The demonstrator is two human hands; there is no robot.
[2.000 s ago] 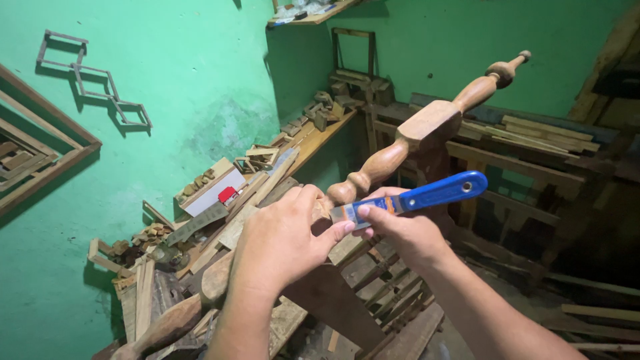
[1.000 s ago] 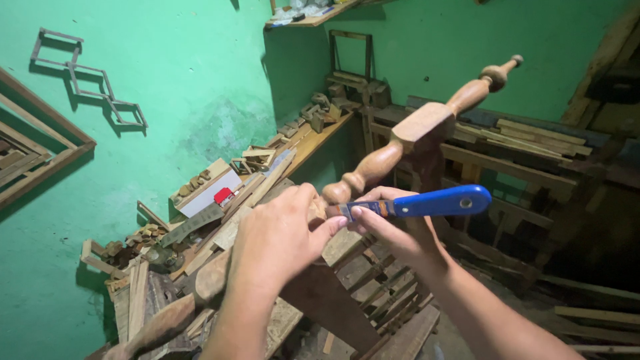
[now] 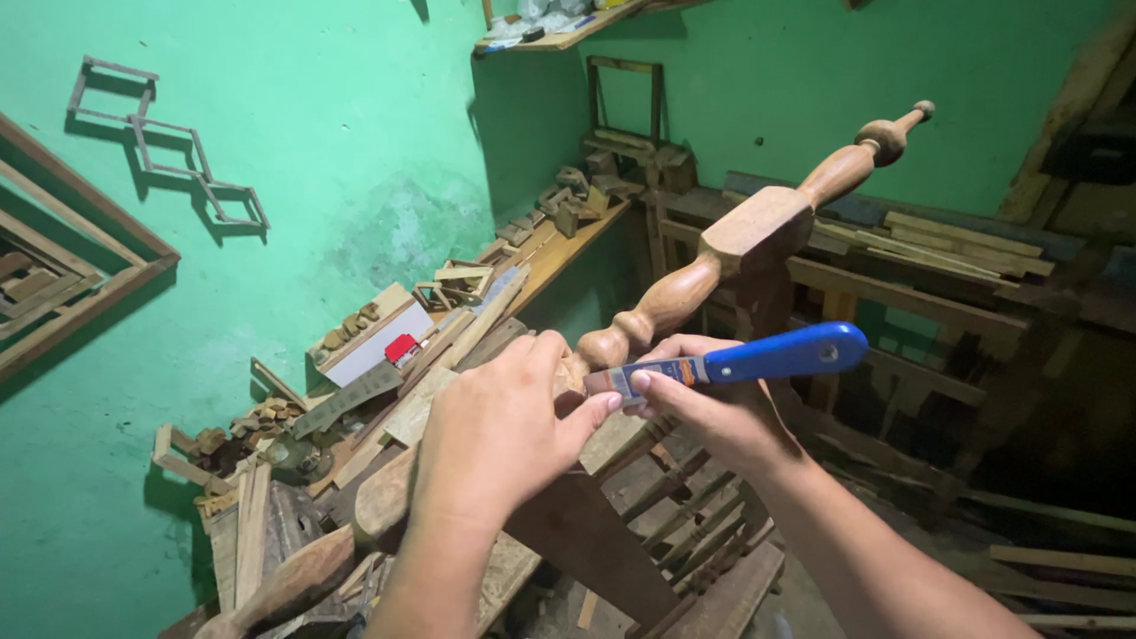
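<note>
A turned wooden post (image 3: 679,297) with bulbs and square blocks runs diagonally from lower left to upper right. My left hand (image 3: 506,426) is wrapped over its middle, thumb pointing toward the blade of a putty knife. The putty knife (image 3: 785,352) has a blue handle and a metal blade bearing a printed label. My right hand (image 3: 710,399) pinches that blade between thumb and fingers, with the handle sticking out to the right. The blade's tip lies against the post beside my left thumb; the exact contact is partly hidden by my fingers.
Wood offcuts (image 3: 568,209) line a narrow shelf (image 3: 555,257) on the left wall. A wooden frame (image 3: 160,266) and a zigzag metal piece (image 3: 169,146) hang there. Below the post stands a piece with turned spindles (image 3: 683,524). Boards (image 3: 958,244) lie on the rack at right.
The putty knife has tilted: one second ago its blade was seen nearly edge-on, and now its labelled flat face shows. Both hands remain at about the same part of the post.
</note>
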